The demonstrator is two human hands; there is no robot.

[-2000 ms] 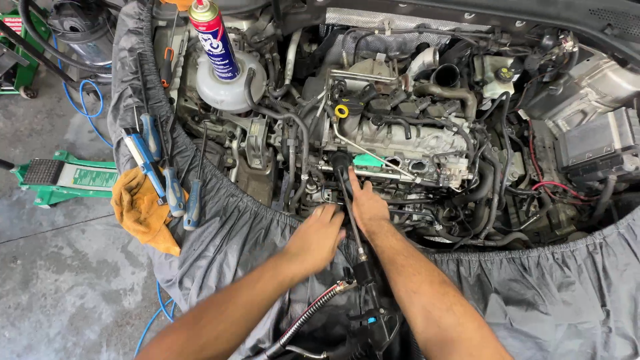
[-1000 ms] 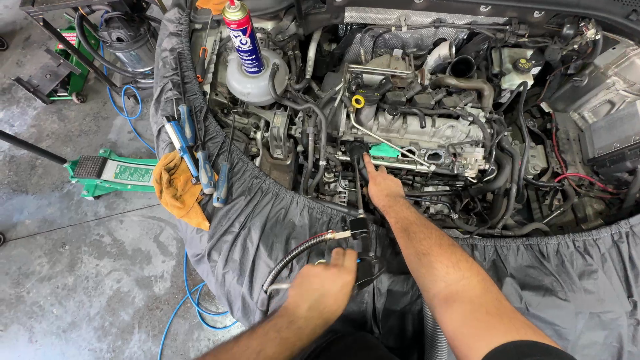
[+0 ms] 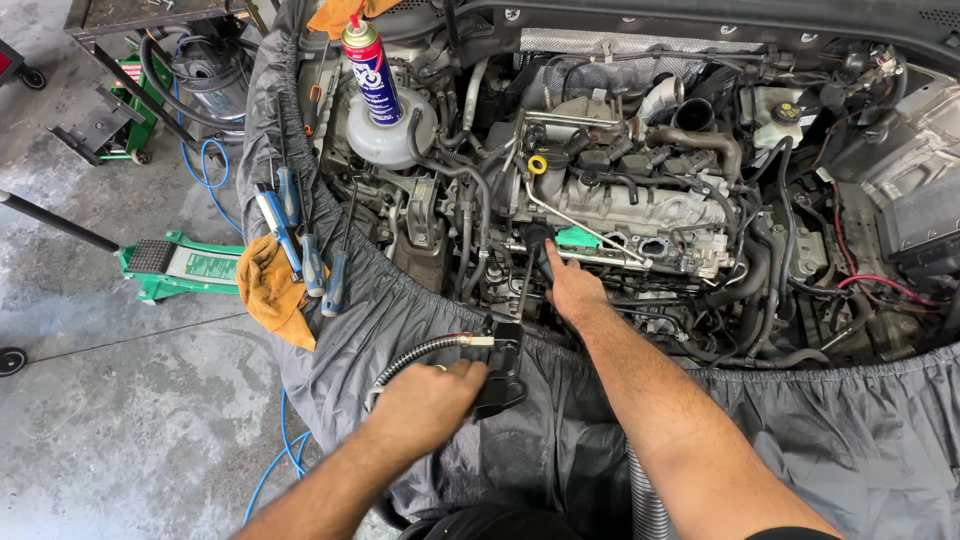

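Note:
My right hand (image 3: 576, 289) is at the front of the engine (image 3: 637, 217), its fingers against a black rubber adapter (image 3: 536, 238) seated at the intake side of the cylinder head. From the adapter a thin metal tube runs down to a black spray gun (image 3: 506, 367) with a ribbed hose (image 3: 420, 352) on its left. My left hand (image 3: 435, 405) is closed around the gun's handle area, its fingertips hidden from view. Just right of the adapter, green material (image 3: 577, 237) covers a port, beside uncovered oval intake ports (image 3: 652, 246).
Blue-handled screwdrivers (image 3: 312, 262), a blue work light (image 3: 279, 229) and an orange cloth (image 3: 274, 292) lie on the grey fender cover (image 3: 375, 315). A spray can (image 3: 373, 75) stands on the white coolant tank (image 3: 391, 135). A green floor jack (image 3: 187, 262) stands at left.
My left hand has moved down and left from near the adapter to the spray gun. My right hand remains by the adapter. The view has shifted left.

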